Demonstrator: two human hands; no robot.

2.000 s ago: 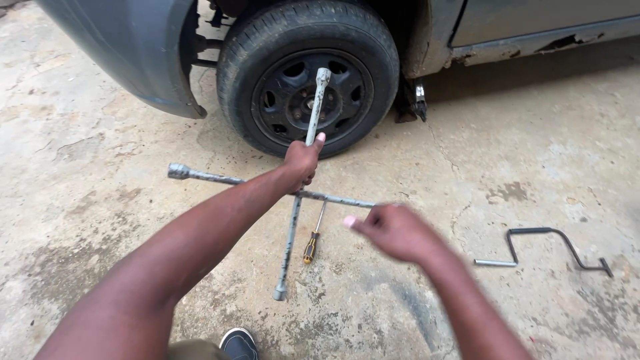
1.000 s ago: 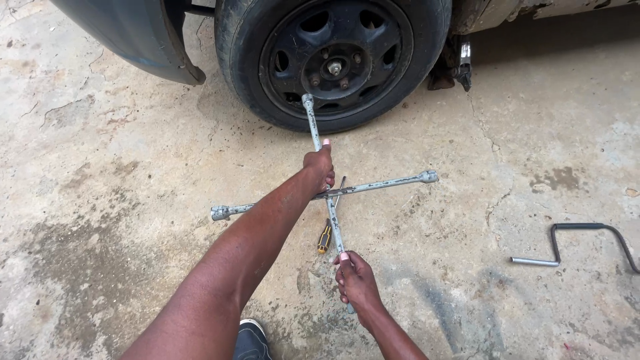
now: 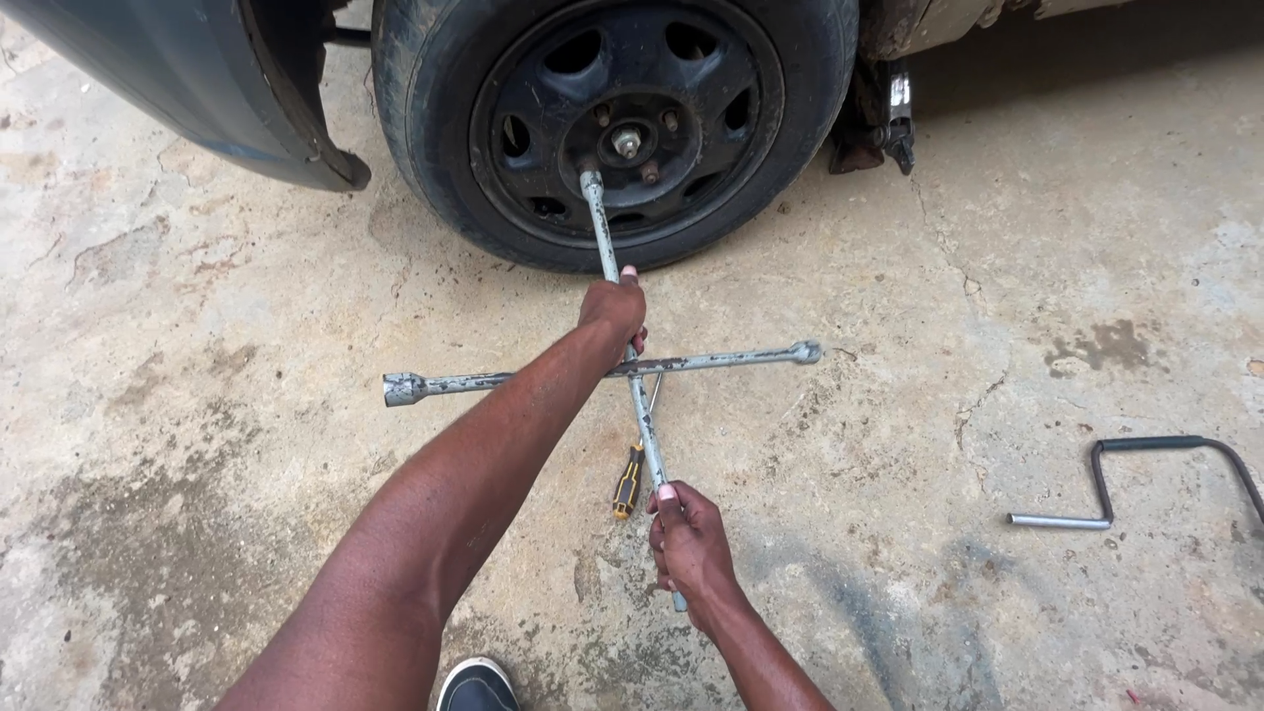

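Note:
My left hand [image 3: 614, 311] grips the far arm of a four-way lug wrench [image 3: 713, 362], whose grey paint is chipped. That arm's socket meets the lower left part of the hub on a black steel wheel [image 3: 721, 178]; whether it is seated on a lug nut I cannot tell. Around the hub centre, several nuts or studs show. My right hand [image 3: 691, 543] is closed around the near arm, close to its end. The cross arm spreads left and right above the ground, partly behind my left forearm.
A black and yellow screwdriver [image 3: 628, 484] lies on the concrete under the wrench. At the right rests a cranked metal handle [image 3: 1103, 484]. A jack [image 3: 897, 118] stands behind the tire, below the car's sill. The bumper [image 3: 217, 89] juts in at upper left, and my shoe [image 3: 477, 686] is at the bottom.
My right hand, blurred by the cross arm's right end two seconds ago, now holds the near arm. The wrench's far socket has come up to the wheel hub. The view has moved nearer the wheel.

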